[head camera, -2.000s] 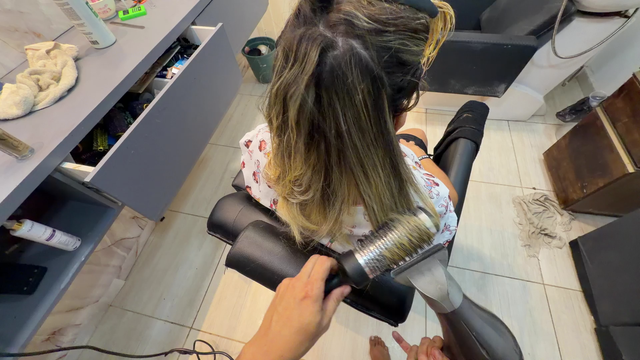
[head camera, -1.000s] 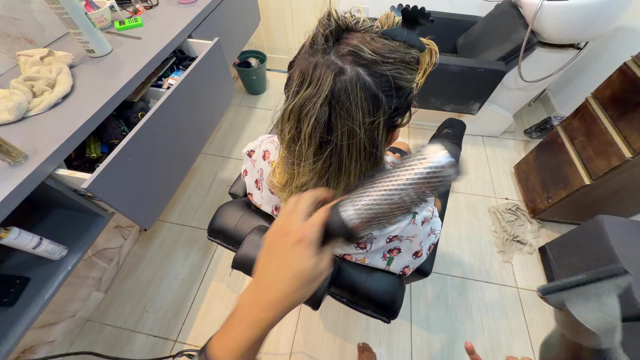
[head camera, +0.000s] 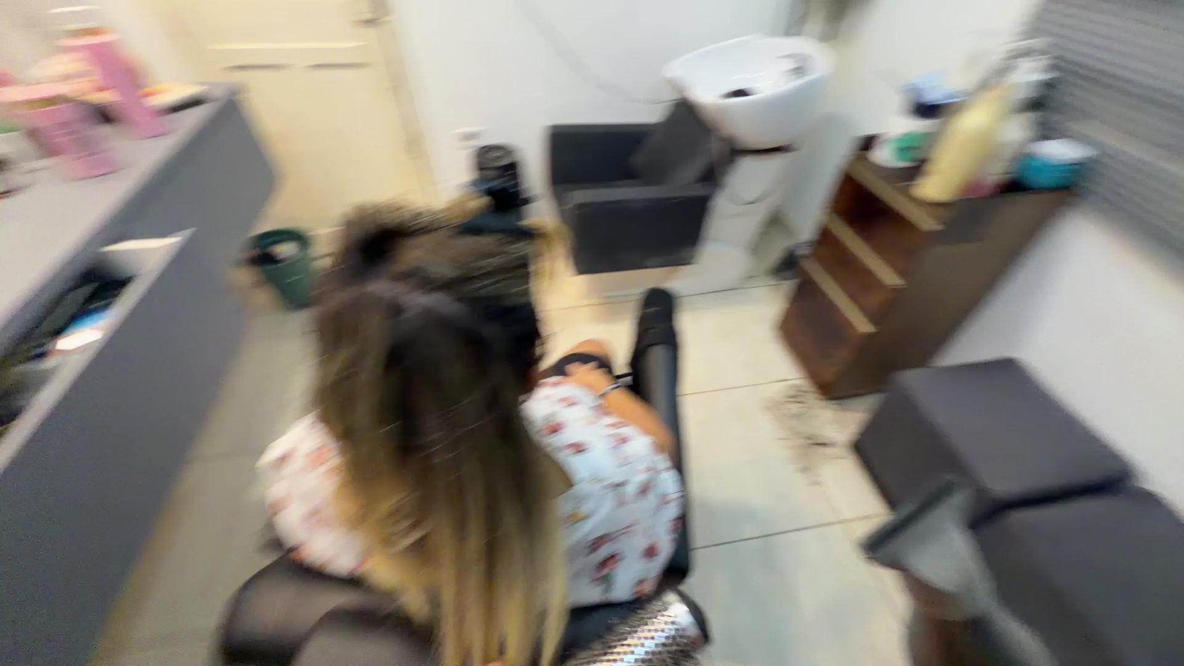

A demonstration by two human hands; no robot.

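Note:
The metal barrel of a round hairbrush [head camera: 643,634] shows at the bottom edge, beside the blond ends of the long hair [head camera: 444,444] of a seated person. My left hand is out of view; what grips the brush is hidden below the frame. At the lower right a hair dryer [head camera: 943,564] with a flat nozzle stands away from the hair, blurred. No clear part of my right hand shows. The person wears a floral-print cape or top [head camera: 606,499], and dark clips hold the upper hair.
Around the black salon chair [head camera: 277,606] are a grey counter with an open drawer [head camera: 120,342] at left, a green bin [head camera: 285,268], a white wash basin [head camera: 758,88] behind, a brown wooden cabinet [head camera: 971,268] and dark padded blocks [head camera: 999,435] at right. Loose hair lies on the floor.
The view has swung up and blurred. The brush, held up beside the hair in my left hand one second ago, is now low at the frame's bottom, and that hand has left view.

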